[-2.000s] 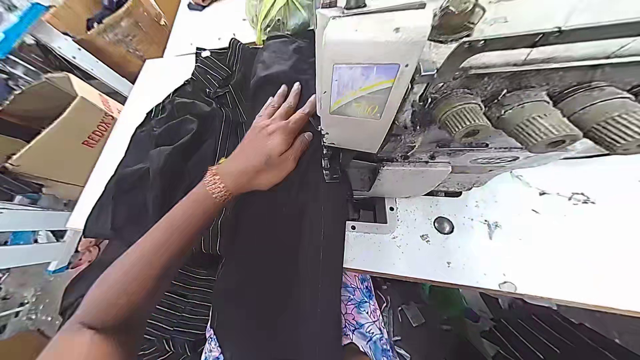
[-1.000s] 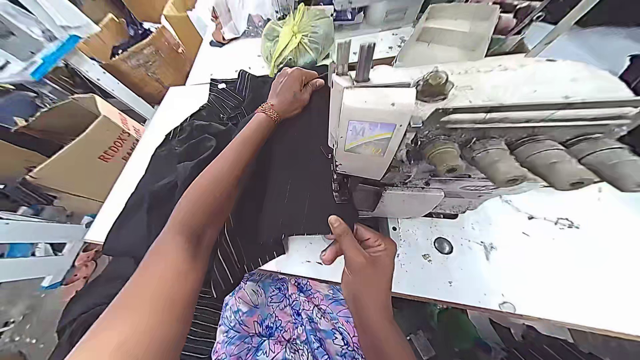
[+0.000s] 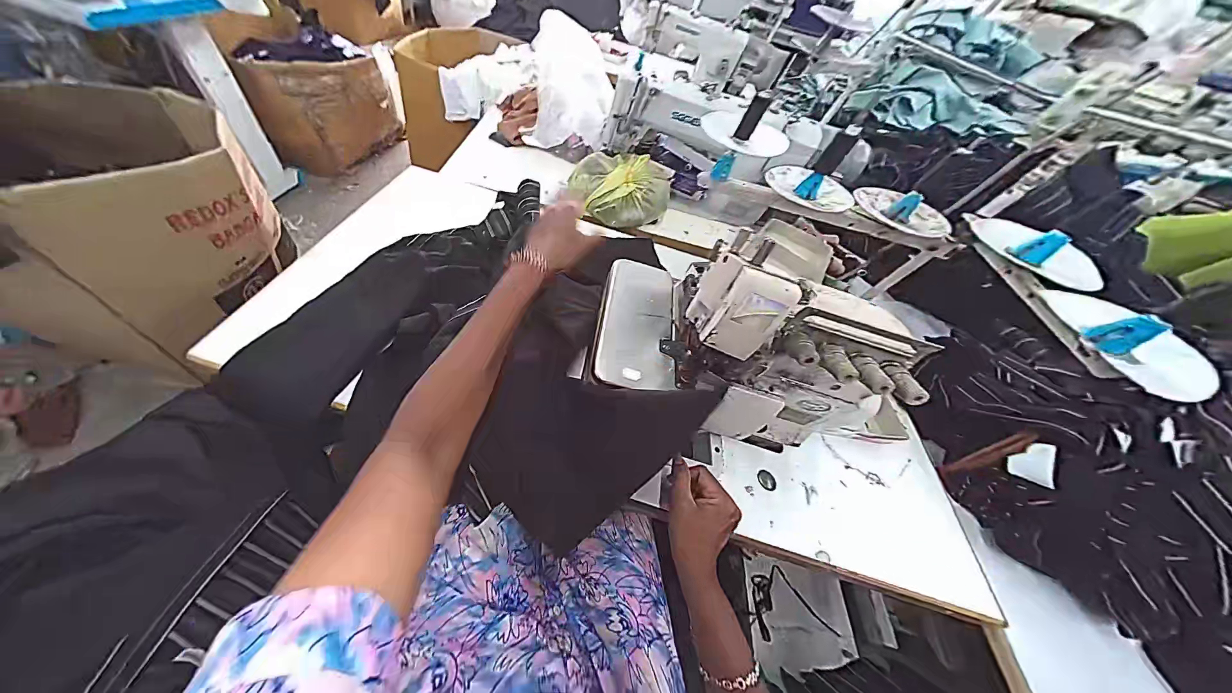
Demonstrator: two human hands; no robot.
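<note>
Black garment fabric (image 3: 577, 433) with some striped parts lies over the white table and hangs off its near edge. My left hand (image 3: 563, 236), blurred, is at the far part of this fabric, beside a striped bit; whether it grips cannot be told. My right hand (image 3: 703, 510) is near the table's front edge, fingers curled, its fingertips close to the fabric's right corner; what it pinches, if anything, is unclear. An overlock sewing machine (image 3: 760, 327) stands to the right of the fabric, its pale cloth plate showing at its left side.
A tied plastic bag (image 3: 621, 188) sits beyond my left hand. Cardboard boxes (image 3: 135, 231) stand at the left. Thread stand discs (image 3: 895, 212) lie behind the machine. Dark striped fabric (image 3: 1078, 462) is heaped at the right, and another sewing machine (image 3: 683, 111) is at the back.
The fabric has come away from the machine's needle area, toward the left, and its plate is now uncovered. The view has swung up and widened.
</note>
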